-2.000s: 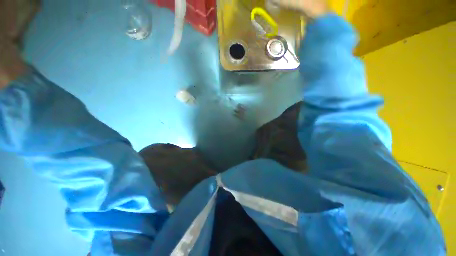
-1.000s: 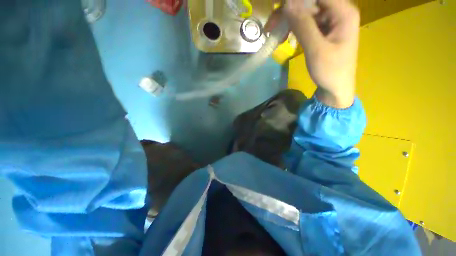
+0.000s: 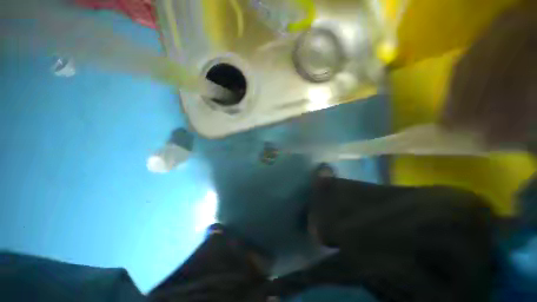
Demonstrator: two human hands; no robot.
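Observation:
A metal can (image 3: 282,109) stands at the top centre, with a round capped fitting (image 3: 318,54) and an open dark neck (image 3: 226,84). A pale, blurred tube (image 3: 126,56) comes in from the upper left, its tip in or over the open neck. My right hand (image 3: 491,82), dark and blurred at the right edge, is closed around a pale hose (image 3: 406,141) that stretches left over the floor. Its fingers are unclear. My left hand is out of the picture; a blue sleeve (image 3: 65,277) shows at the lower left.
A yellow metal surface (image 3: 421,88) is at the right. A small white object (image 3: 169,158) and a clear item (image 3: 63,66) lie on the blue floor (image 3: 94,177). Something red (image 3: 126,9) is at the top left. My dark-clad legs (image 3: 406,230) are below.
The view has moved closer to the can. The tube now reaches its open neck from the left. My right hand has moved to the right edge with the hose; my left arm has dropped mostly out.

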